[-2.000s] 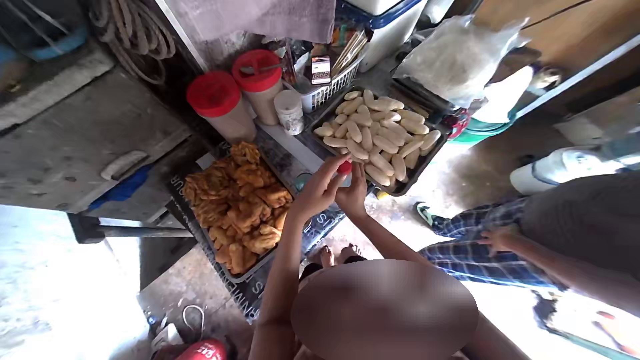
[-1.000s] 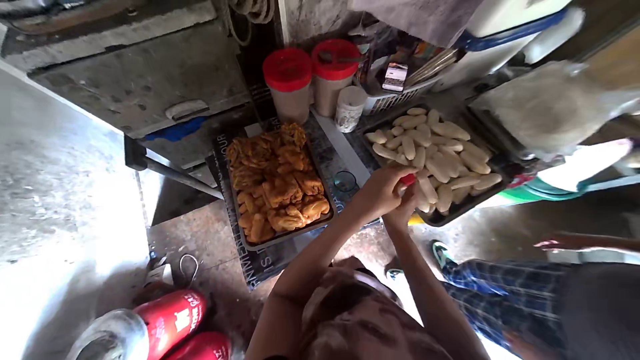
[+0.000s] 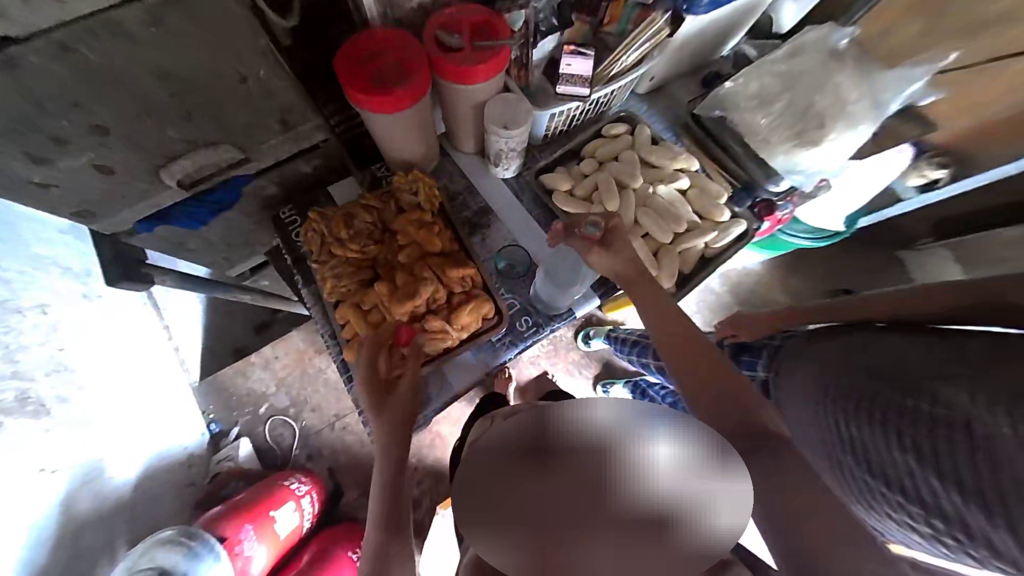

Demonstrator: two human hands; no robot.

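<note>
My left hand point(image 3: 388, 364) holds a small red cap point(image 3: 406, 334) between its fingers, over the near edge of a tray point(image 3: 498, 324) heaped with orange-brown battered fried pieces point(image 3: 400, 272). My right hand point(image 3: 604, 244) is closed around the neck of a translucent plastic bottle point(image 3: 560, 280), whose open round mouth shows among the fingers. Beyond that hand lies a dark tray point(image 3: 748, 232) of peeled pale bananas point(image 3: 660, 212). Between the trays stands a small clear glass point(image 3: 513, 262). My left fingers partly hide the fried pieces beneath them.
Two red-lidded containers point(image 3: 388, 88), a whitish cup point(image 3: 507, 136) and a white basket point(image 3: 584, 116) with a phone point(image 3: 576, 70) stand along the back. Another person point(image 3: 904, 424) is at the right, near a clear plastic bag point(image 3: 816, 96). Red gas cylinders point(image 3: 276, 512) lie lower left.
My hands, together at the banana tray's near edge before, are apart. The left has moved left to the fried pieces with the red cap; the bottle in my right hand shows open.
</note>
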